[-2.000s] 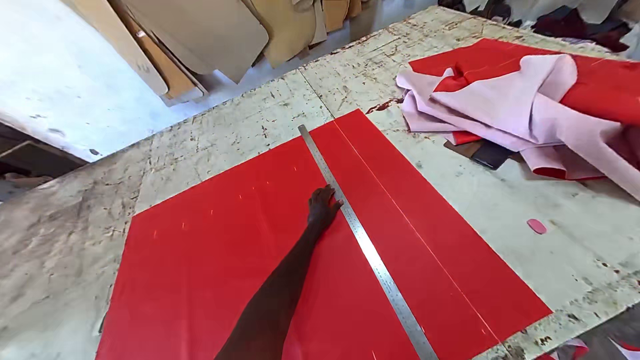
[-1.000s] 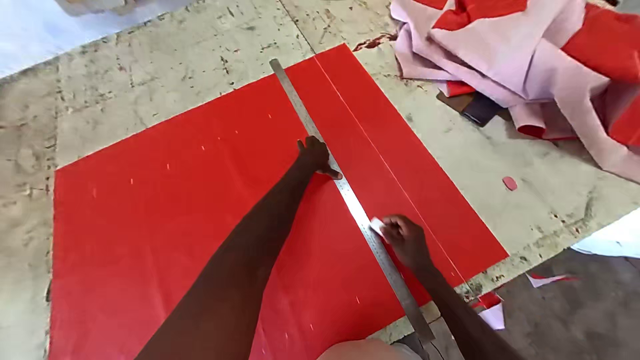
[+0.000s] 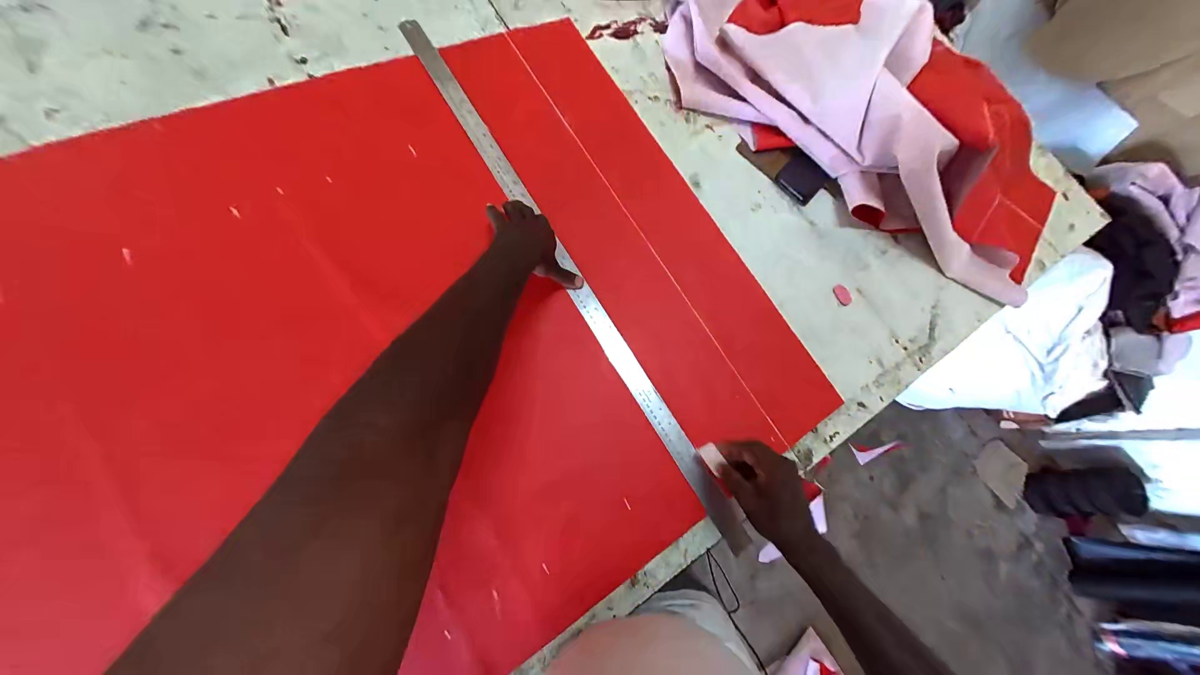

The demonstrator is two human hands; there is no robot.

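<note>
A large red sheet of material (image 3: 309,309) lies flat, with short pale marks and one long pale line (image 3: 647,239) near its right side. Across it runs a steel ruler (image 3: 623,361), its near end jutting past the sheet and the table edge. My left hand (image 3: 530,244) presses down on the ruler around its middle, fingers spread. Close to the ruler's near end, my right hand (image 3: 764,487) pinches a small pale piece of chalk (image 3: 712,457) against the ruler's right edge.
Crumpled pink and red material (image 3: 872,103) is heaped at the table's upper right, beside a dark flat object (image 3: 802,176). A small pink piece (image 3: 843,295) lies on the worn table top (image 3: 750,211). Scraps and dark rolls (image 3: 1085,491) are on the floor at right.
My right hand, out of view at first, came in at the ruler's middle and has moved along it toward its near end. My left hand stays on the ruler. The view has shifted and turned.
</note>
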